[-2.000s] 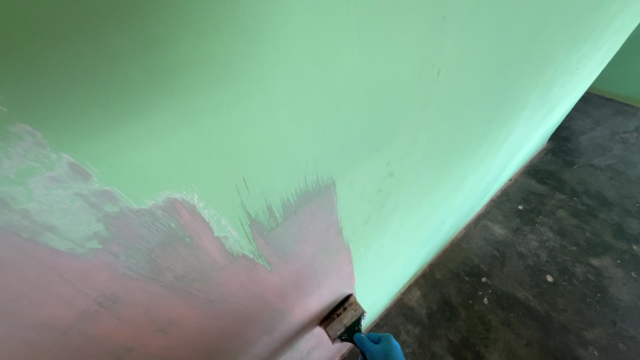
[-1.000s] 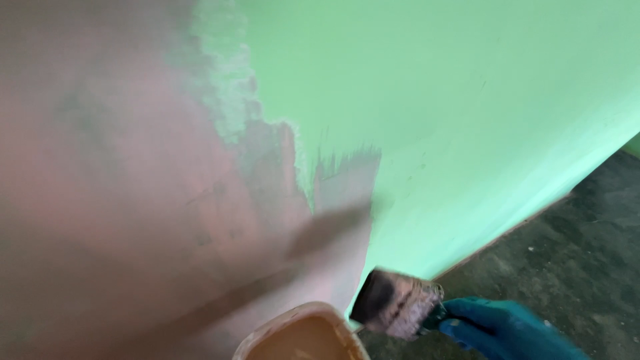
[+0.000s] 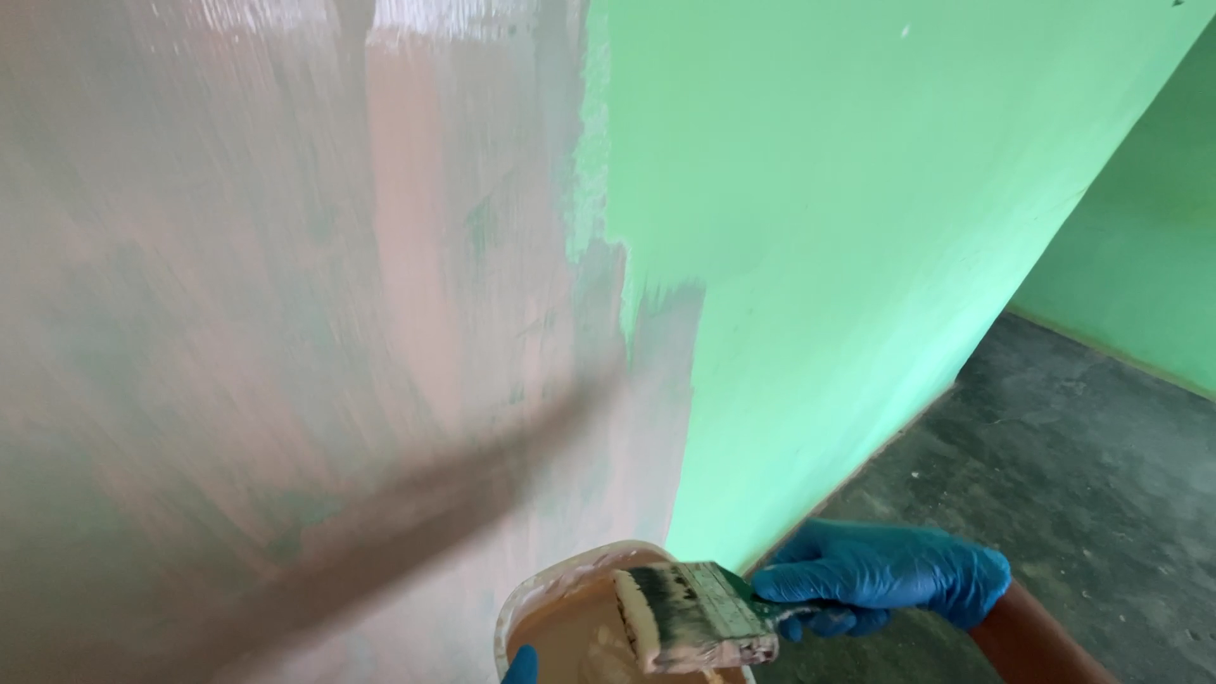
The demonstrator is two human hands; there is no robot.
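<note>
My right hand (image 3: 879, 579), in a blue glove, grips the dark handle of a wide paintbrush (image 3: 698, 613) at the lower right. Pinkish paint coats the bristles, which are over the open mouth of a paint container (image 3: 513, 608) with pale pink paint inside. One blue-gloved finger of my left hand (image 3: 521, 665) shows at the container's left rim; the rest of that hand is out of frame, so its grip is hidden. Behind them, the wall (image 3: 855, 237) is bright green on the right, with streaky pinkish paint (image 3: 408, 285) over its left part.
A dark, speckled concrete floor (image 3: 1064, 456) runs along the wall's base at the right. Farther back at the right stands another green wall (image 3: 1140, 247). A long shadow slants across the painted area.
My right hand has taken the brush off the lower wall and over to the container, which was out of view two seconds ago. The view has turned toward the painted left part.
</note>
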